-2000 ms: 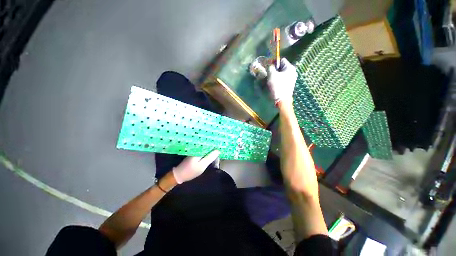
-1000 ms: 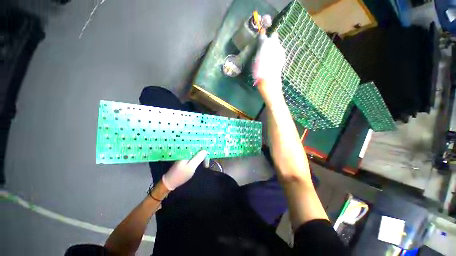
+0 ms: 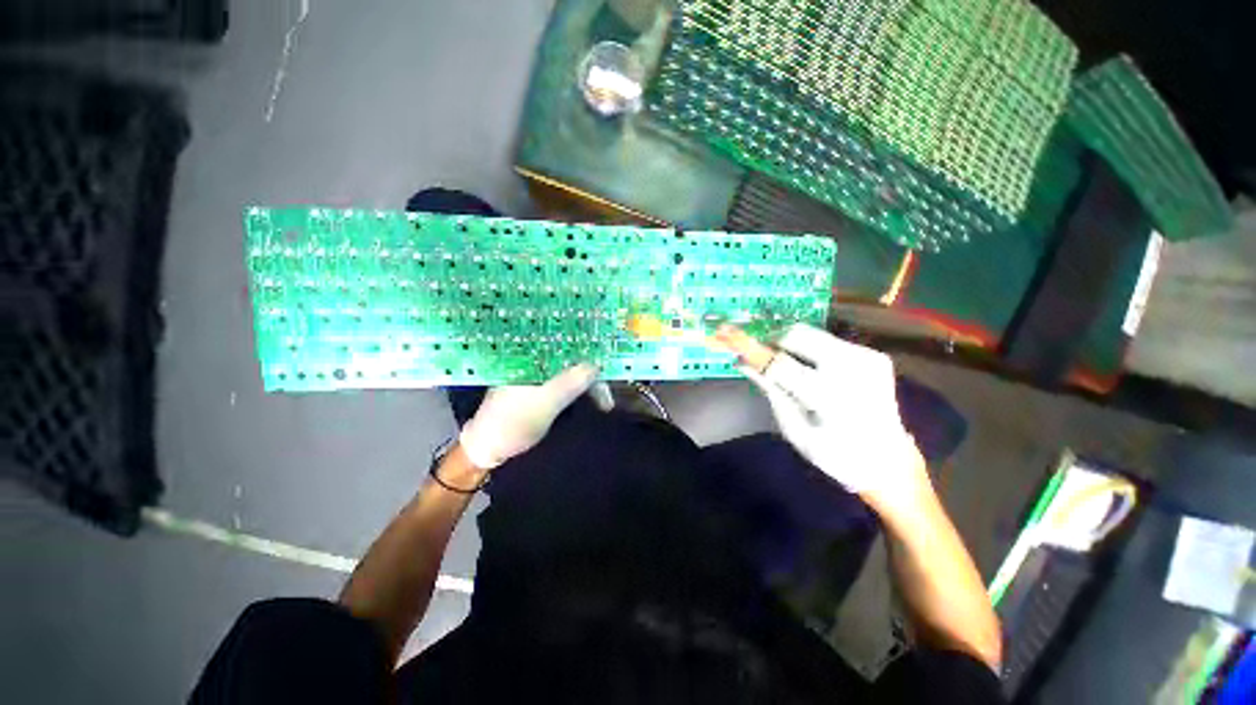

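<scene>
A long green keyboard PCB (image 3: 455, 296) with rows of small holes lies across the view above the lap. My left hand (image 3: 521, 420), in a white glove, grips its lower edge near the middle. My right hand (image 3: 840, 406), also gloved, holds the cleaning brush (image 3: 733, 338) by its orange-brown handle. The brush's yellowish tip is over the right half of the board's face; contact cannot be told for certain. The PCB stack (image 3: 882, 110) stands on the green bench (image 3: 565, 152) beyond the board.
A small clear cup (image 3: 612, 79) stands on the bench left of the stack. One green board (image 3: 1150, 145) leans at the stack's right. A black slab (image 3: 1068, 269) lies by the red edging. Black crates (image 3: 83, 296) are at far left. A paper sheet (image 3: 1212, 562) lies at right.
My right hand has come back from the bottle area on the bench to the board, with the brush. The board has shifted right and up in view and shows a more densely marked face.
</scene>
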